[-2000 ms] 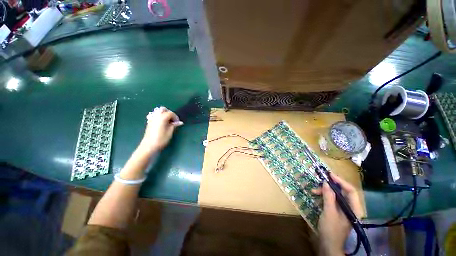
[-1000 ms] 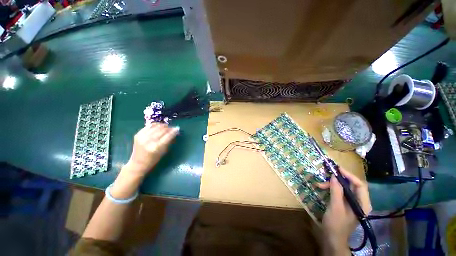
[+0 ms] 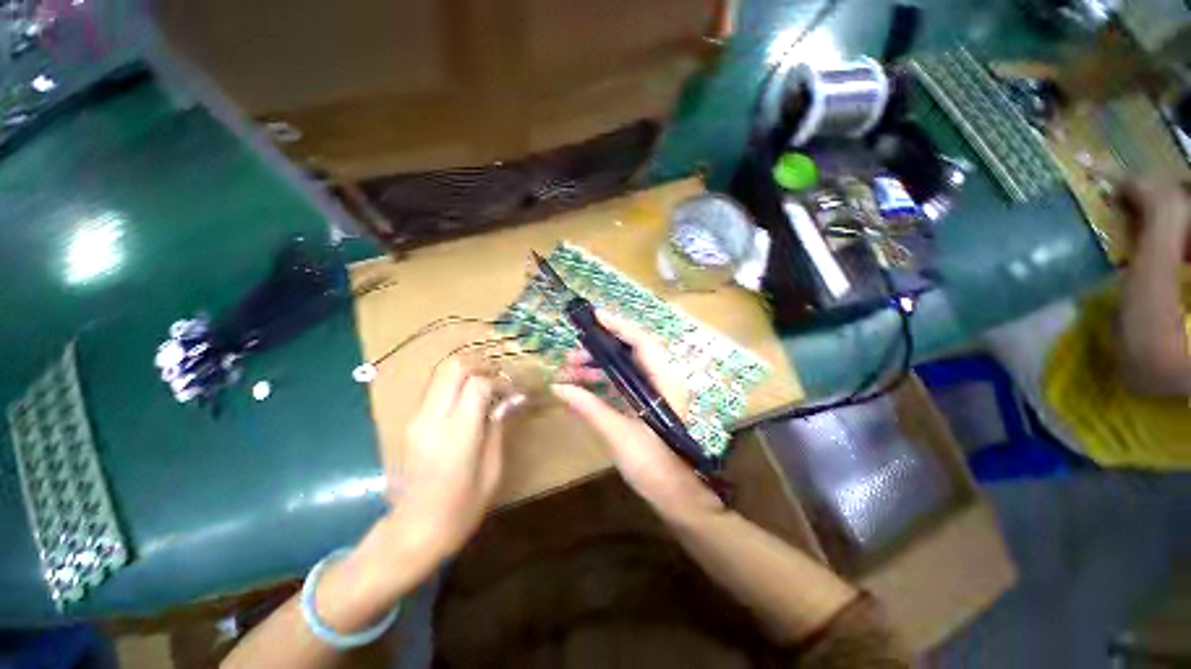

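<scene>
My right hand (image 3: 653, 425) holds the black soldering iron (image 3: 627, 379), its metal tip pointing up-left over the upper left part of the green PCB panel (image 3: 712, 373). The panel lies tilted on the cardboard mat (image 3: 418, 288). My left hand (image 3: 451, 451) is below the panel's left end, its fingertips pinched around a small whitish round part (image 3: 506, 407), blurred. The fingertips of both hands are close together. Thin dark leads run left from the panel; one ends in a white round (image 3: 365, 374) at the mat's left edge. Other lead ends are partly hidden by my left hand.
Bundle of white rounds (image 3: 193, 363) with black wires, and a spare panel (image 3: 63, 477), left. Clear jar (image 3: 707, 239), black tool tray (image 3: 849, 242), green cap (image 3: 795, 171) and solder spool (image 3: 846, 98), right. Large brown box (image 3: 431, 85) behind. Person in yellow (image 3: 1123, 379), far right.
My left hand has moved from the bundle to the panel's left end. The right hand and iron have shifted towards it. The view has turned right; one loose round now lies beside the bundle.
</scene>
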